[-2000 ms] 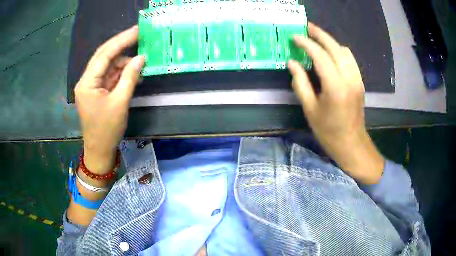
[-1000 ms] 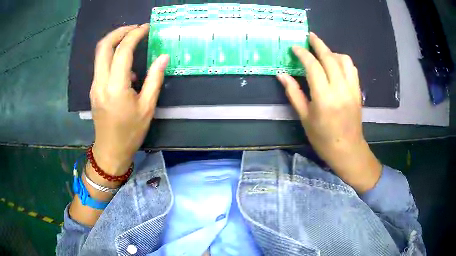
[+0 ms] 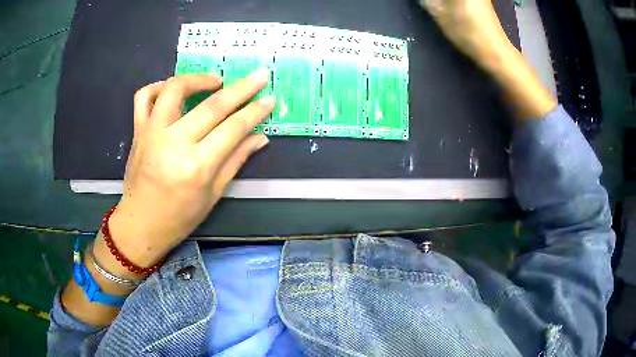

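Note:
A green PCB panel (image 3: pixel 296 90) lies flat on the black work mat (image 3: pixel 356 159), with rows of holes and pads along its far edge. My left hand (image 3: pixel 188 136) rests over the panel's left part, fingers spread, fingertips on its surface; it covers the panel's near left corner. My right hand (image 3: pixel 464 21) is at the top edge of the picture, beyond and to the right of the panel. Its fingers are cut off by the edge, so I cannot tell if it holds anything.
A pale backing sheet (image 3: pixel 362 188) shows along the mat's near edge and at its right. A long black strip (image 3: pixel 575 77) lies to the right. Small pale specks are on the mat. The green bench edge runs in front of my body.
My right hand has let go of the panel's right end and moved away to the far right. My left hand has moved from the panel's left edge onto its surface.

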